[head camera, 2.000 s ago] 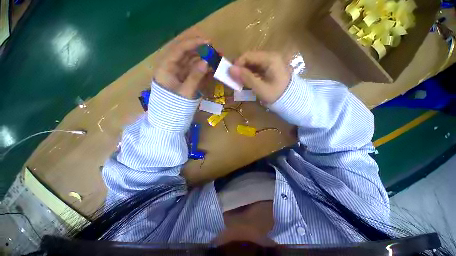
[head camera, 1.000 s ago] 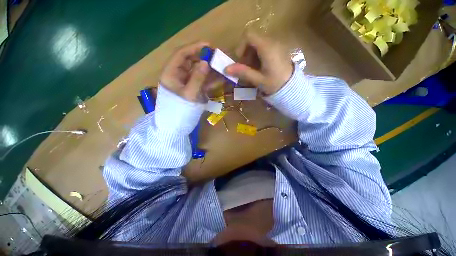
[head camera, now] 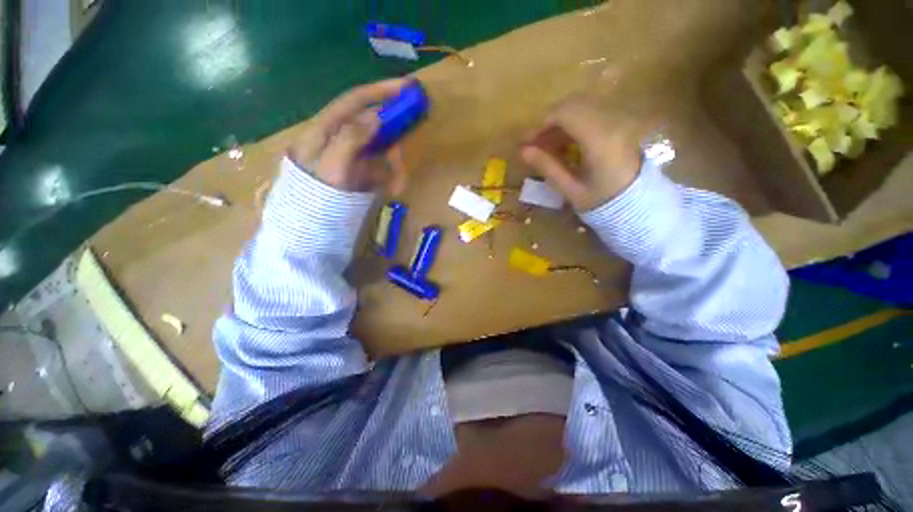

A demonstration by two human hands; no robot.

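My left hand [head camera: 345,145] holds a blue battery pack [head camera: 400,117] raised above the bench. My right hand [head camera: 586,150] is bent above the bench, its fingers partly hidden; a small yellowish spot shows between them, too blurred to name. Below lie yellow-taped parts [head camera: 529,262] with thin wires and two white pads; one white pad [head camera: 471,203] overlaps the cluster, the other [head camera: 542,194] lies beside my right hand. More blue packs [head camera: 425,250] lie nearer me, one [head camera: 391,229] with a cream face.
A blue pack with a white face [head camera: 395,42] and a wire lies on the green belt [head camera: 290,60] at the bench edge. A cardboard box [head camera: 801,165] of pale-yellow strips [head camera: 836,90] stands at right. A white cable [head camera: 130,188] and long cream strip [head camera: 135,325] lie at left.
My hands have moved apart. The pack in my left hand now shows blue, not the white face. A pack shows on the belt at the top. The whole view has shifted.
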